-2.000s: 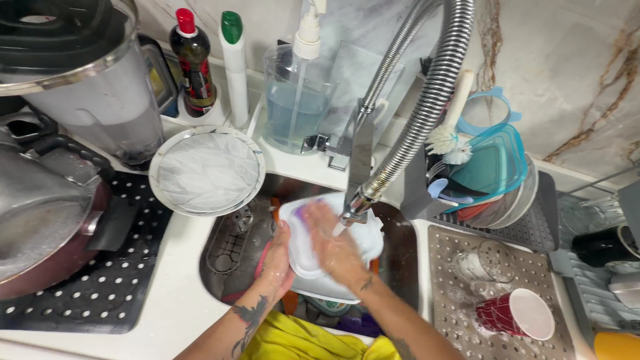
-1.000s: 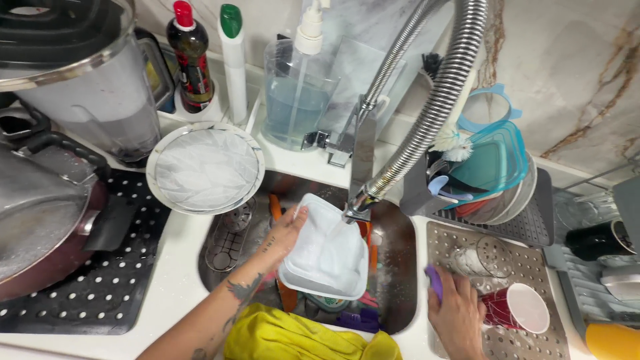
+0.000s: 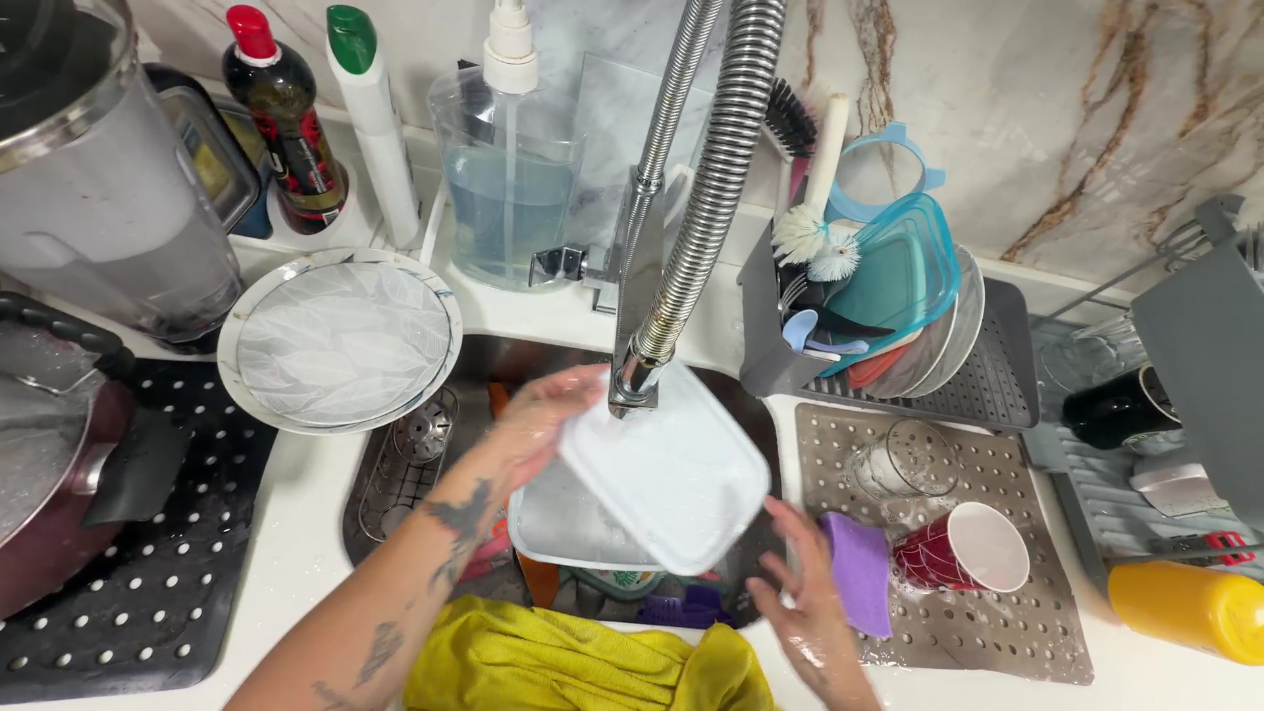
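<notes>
Under the kitchen faucet [image 3: 637, 380], my left hand [image 3: 543, 425] grips the upper left edge of a white rectangular plastic lid [image 3: 676, 474]. My right hand [image 3: 805, 592] has its fingers spread near the lid's lower right corner; whether a fingertip touches it I cannot tell. Below the lid, a translucent plastic container [image 3: 568, 523] lies in the steel sink [image 3: 760, 434], partly covered. A purple sponge [image 3: 857, 573] rests beside my right hand at the edge of the perforated mat. A yellow cloth [image 3: 583, 662] lies along the sink's front edge.
Right of the sink, a drying mat [image 3: 948, 637] holds a clear glass [image 3: 904, 459] and a red cup [image 3: 963, 548]. Behind it stands a dish rack [image 3: 1012, 355]. Stacked plates [image 3: 341, 341] overlap the sink's left rim, near a pot [image 3: 89, 494] and a blender jar [image 3: 118, 217].
The purple sponge, in my right hand a second ago, now lies on the mat. My right hand has come back toward the sink. The lid has turned under the faucet, apart from the container.
</notes>
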